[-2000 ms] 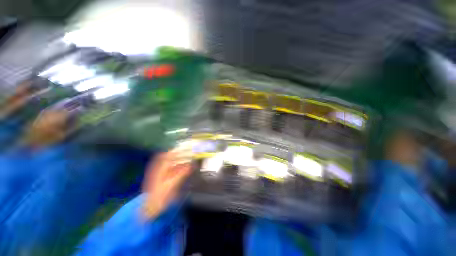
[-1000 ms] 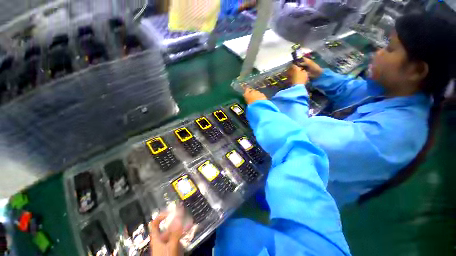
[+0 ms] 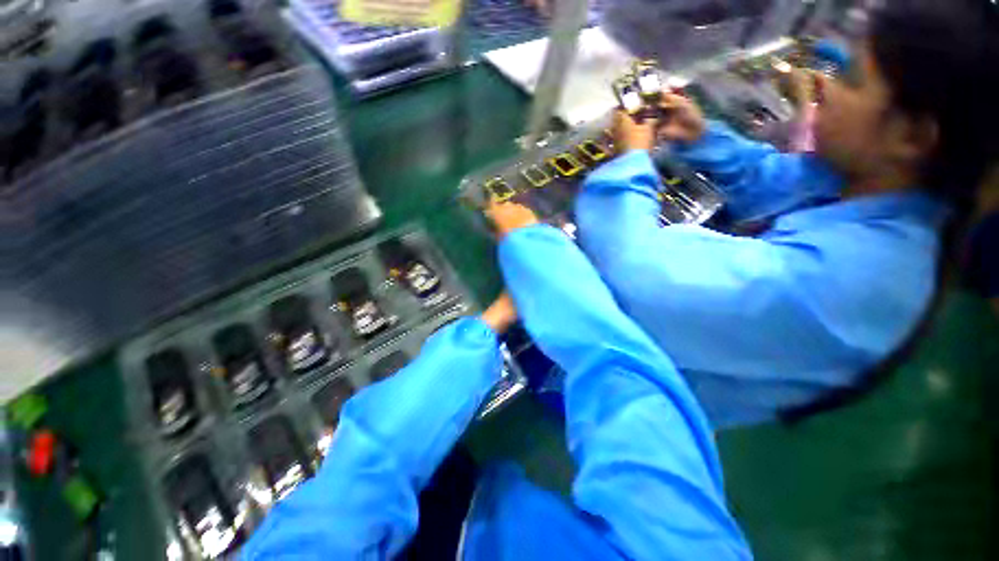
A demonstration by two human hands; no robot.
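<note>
A clear blister tray (image 3: 257, 287) lies in front of me with black phones (image 3: 298, 334) face down in its pockets, silvery lower parts showing. My left hand (image 3: 500, 313) is at this tray's right end, small and mostly hidden past the sleeve; its fingers do not show clearly. My right hand (image 3: 511, 216) reaches further forward, to the near left corner of a second tray (image 3: 473, 189) with yellow-framed phones (image 3: 565, 164) face up. Its fingers are at that tray's edge, blurred, so a grip cannot be made out.
Tall stacked trays (image 3: 186, 181) stand behind on the left, with black phones on top. Green and red-orange small blocks (image 3: 42, 451) lie at far left. A neighbour in a blue smock (image 3: 767, 285) sits close on the right, holding phones (image 3: 639, 88) up. A pale post (image 3: 557, 71) stands behind.
The face-up phones are gone from above the near tray, where more face-down phones now show. My left hand has moved right and forward; my right hand slightly left. The neighbour's held phones now show two screens.
</note>
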